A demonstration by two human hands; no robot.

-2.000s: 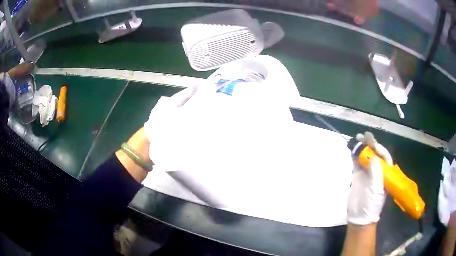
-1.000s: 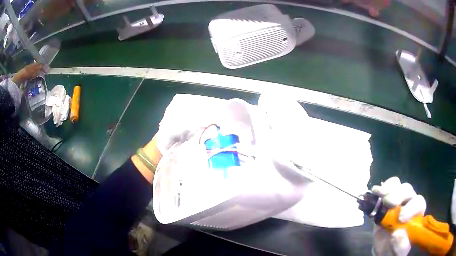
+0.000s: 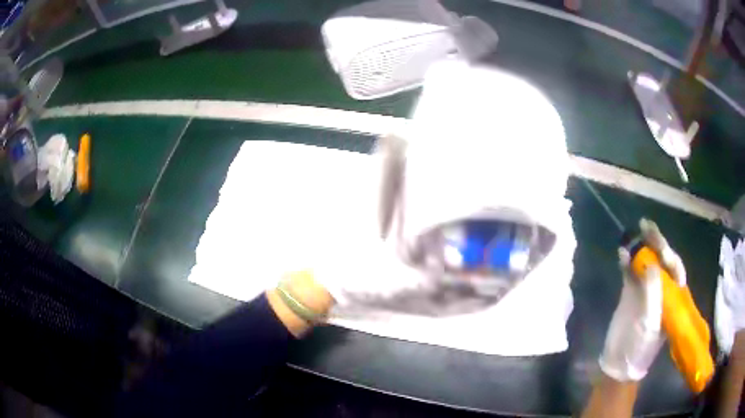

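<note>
The white appliance housing (image 3: 490, 139) is raised and tilted over the mat, its opening towards me, blurred and overexposed. A blue internal part (image 3: 486, 249) shows inside the opening. My gloved left hand (image 3: 384, 286) is at the housing's lower left and seems to hold it; the fingers are blurred and merge with the white. My gloved right hand (image 3: 641, 310) holds the orange electric screwdriver (image 3: 680, 326), its bit pointing up and left, apart from the housing. The white mat (image 3: 269, 212) lies under the work.
A vented white housing (image 3: 392, 53) and flat white parts (image 3: 198, 31) (image 3: 660, 114) lie on the green belt behind the pale rail (image 3: 245, 112). At left are another orange screwdriver (image 3: 83, 163) and crumpled white cloth (image 3: 57, 167). Another person's gloved hand (image 3: 729, 286) is at the right edge.
The housing has turned, moved right and risen from the mat, its opening now facing me. My left hand moved right with it. The screwdriver bit has come away from the housing and points upward.
</note>
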